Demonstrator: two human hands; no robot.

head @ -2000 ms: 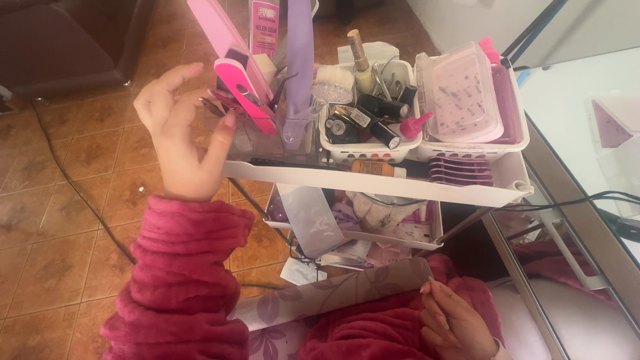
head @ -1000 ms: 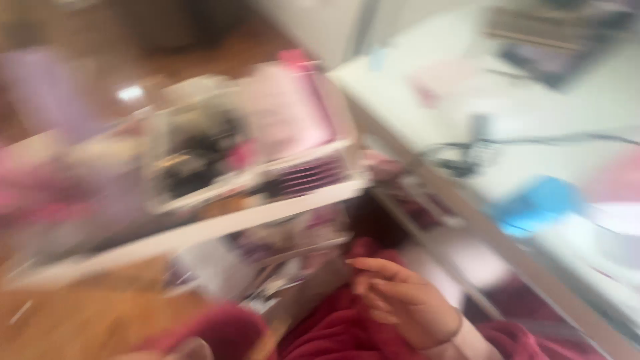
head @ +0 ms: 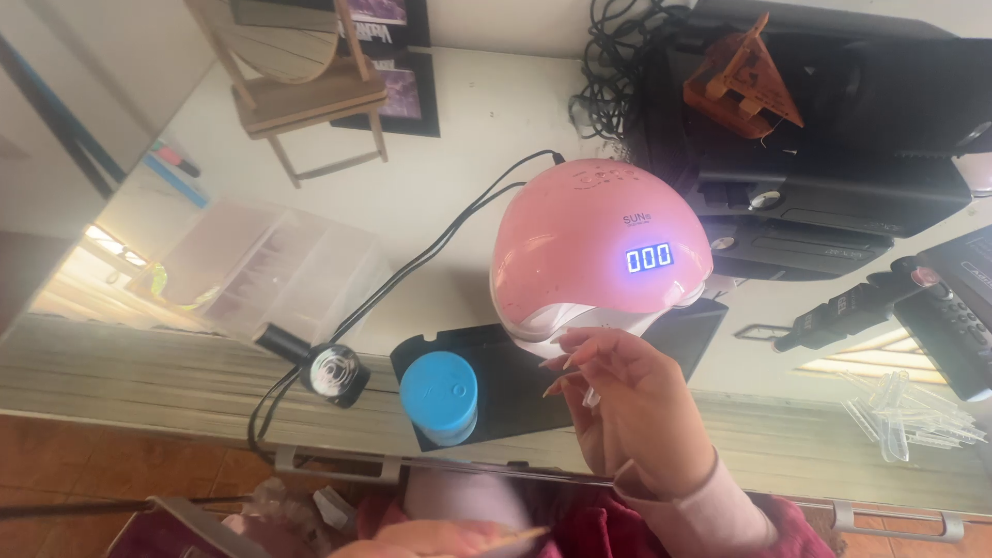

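Observation:
My right hand point(head: 639, 403) is raised over the glass-topped table, with long pale nails, its fingers bent around a small translucent piece point(head: 592, 397). Just beyond them sits a pink nail lamp point(head: 589, 240) with a lit display reading zeros. At the bottom edge my left hand point(head: 442, 539) is blurred and partly cut off. A thin tan pointed shape shows at its fingertips; whether it is a stick or a nail is unclear. Left of my right hand stands a blue round container point(head: 439, 391) on a dark flat panel point(head: 504, 372). A black-capped bottle point(head: 333, 376) lies farther left.
A clear compartment box point(head: 271, 263) is at the left, near a wooden stand point(head: 310, 101) with a round mirror. Black cables point(head: 434, 248) run from the lamp. Black consoles point(head: 814, 209), a remote control point(head: 949, 333), dark bottles point(head: 837, 314) and clear nail tips point(head: 895, 418) are at the right.
The view has swung from the cart to the table. Two seconds ago my left hand was raised at the cart's items; now it is low at the bottom edge. My right hand is now near the lamp.

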